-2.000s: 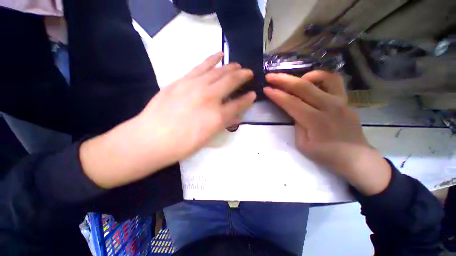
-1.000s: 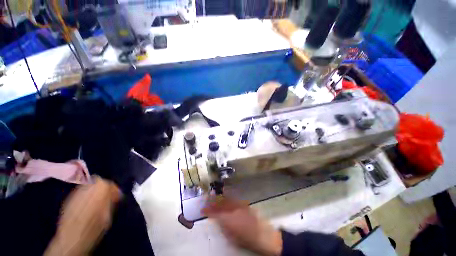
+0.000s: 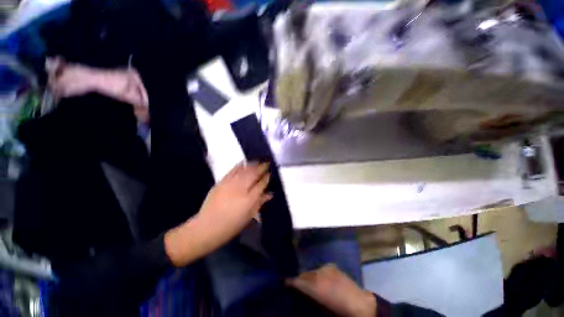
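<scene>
A black fabric strip (image 3: 275,213) runs from the white table down over its front edge toward the lap. My left hand (image 3: 238,198) lies on the strip's middle, fingers on its left part. My right hand (image 3: 331,288) is low, past the table edge, with its fingertips at the strip's lower end. The sewing machine (image 3: 383,80) stands to the right of the strip, blurred; its needle area (image 3: 290,130) is near the strip's upper part, with no hand there.
A large heap of black garment pieces (image 3: 68,179) fills the left, with a pink cloth (image 3: 102,83) on it. A small dark fabric piece (image 3: 209,96) lies on the white tabletop (image 3: 358,204). A pale panel (image 3: 439,278) is below the table at right.
The view has swung back down toward the table. My left hand has come from the heap onto the strip. My right hand has moved from the needle area down to the strip's lower end.
</scene>
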